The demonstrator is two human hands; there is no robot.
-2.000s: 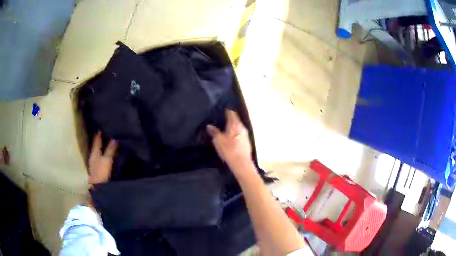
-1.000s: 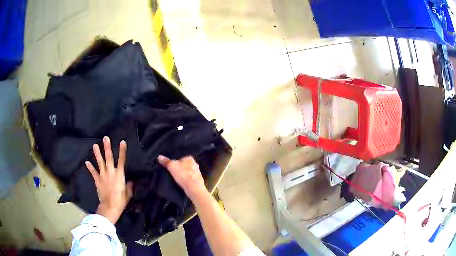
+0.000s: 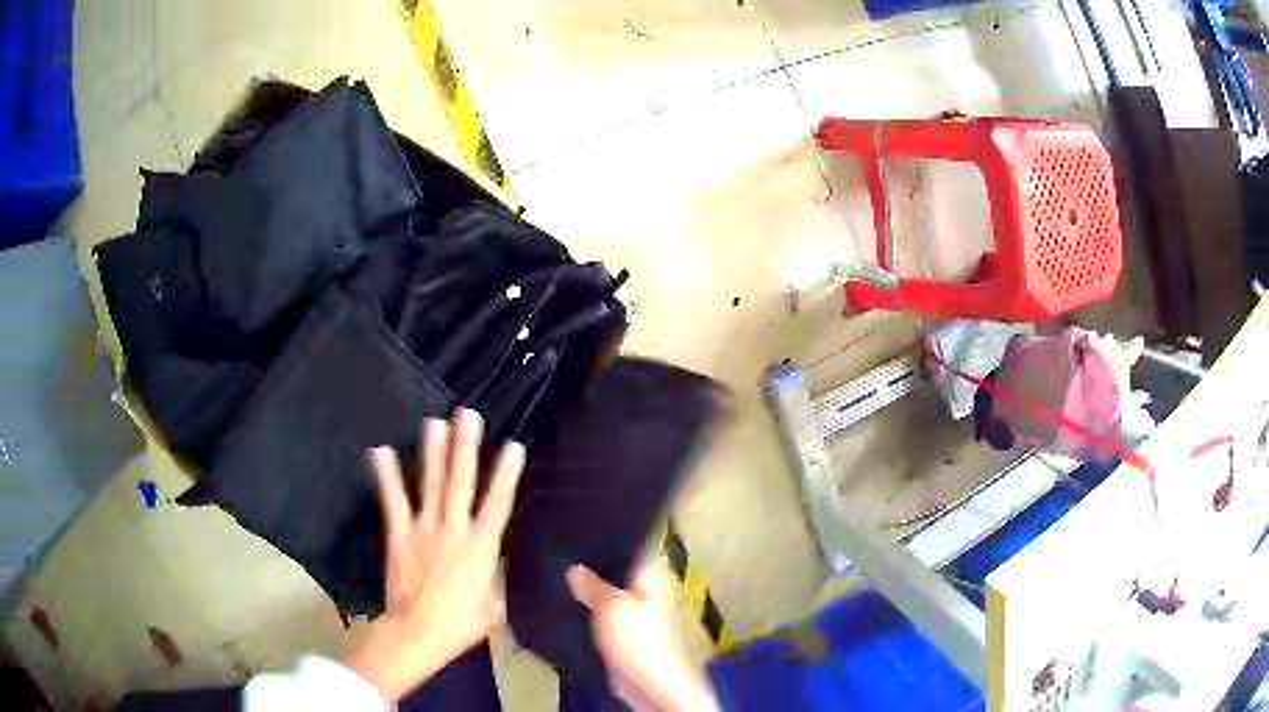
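Black fabric panels (image 3: 299, 223) lie in an overlapping heap in an open carton on the floor; its brown rim shows a little at the left. My left hand (image 3: 448, 549) lies with fingers spread on the near right part of the heap. My right hand (image 3: 633, 626) is blurred and holds a black panel (image 3: 605, 466) by its near edge, thumb on top, at the right side of the carton. The fingers under that panel are hidden.
A red stool (image 3: 1072, 220) lies on its side at the right. Below it are a grey metal table leg (image 3: 891, 577), a pink cloth (image 3: 1051, 390) and a white table edge (image 3: 995, 633). Blue bins stand at the far left (image 3: 35, 125) and bottom (image 3: 835, 668); a grey bin (image 3: 63, 403) is left.
My right hand has moved down and right with a black panel in it. My left hand has moved right across the heap. The view has shifted, so the stool sits higher.
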